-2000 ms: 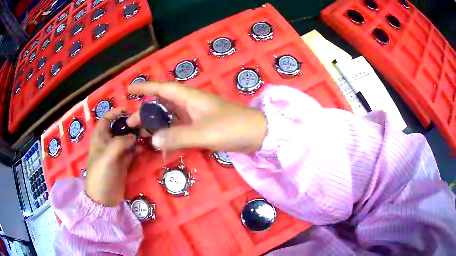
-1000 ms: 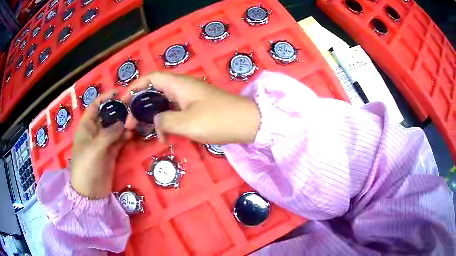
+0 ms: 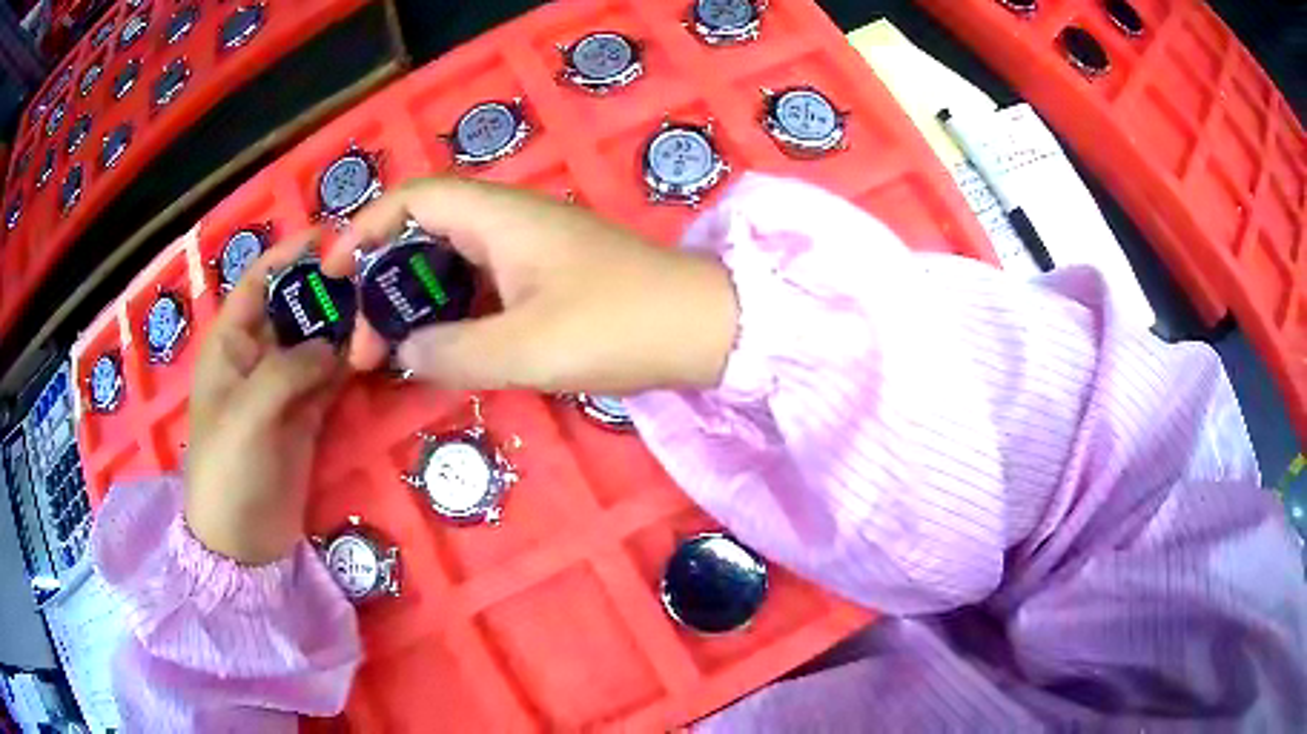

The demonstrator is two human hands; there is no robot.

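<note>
My left hand (image 3: 251, 416) holds a round smartwatch head (image 3: 308, 304) by its rim, screen up. My right hand (image 3: 573, 294) holds a second smartwatch head (image 3: 413, 287) right beside it, screen up. Both black screens are lit with white and green marks. The hands are above a red parts tray (image 3: 552, 653) with square pockets. Several units lie in it with grey case backs up, such as one unit (image 3: 462, 476) below my hands. One glossy black unit (image 3: 714, 582) lies face up near the front. My hands hide part of the tray.
A full red tray (image 3: 201, 86) is at upper left. Another red tray (image 3: 1190, 158) at upper right holds a few black units. White paper (image 3: 1054, 187) with a dark pen (image 3: 1029, 240) and yellow paper (image 3: 889, 58) lie between trays. A calculator (image 3: 55, 466) is at the left edge.
Both watch screens were dark and now show white and green marks. The hands stay close together with the same two units, a little further left and up in the picture. The view has shifted slightly.
</note>
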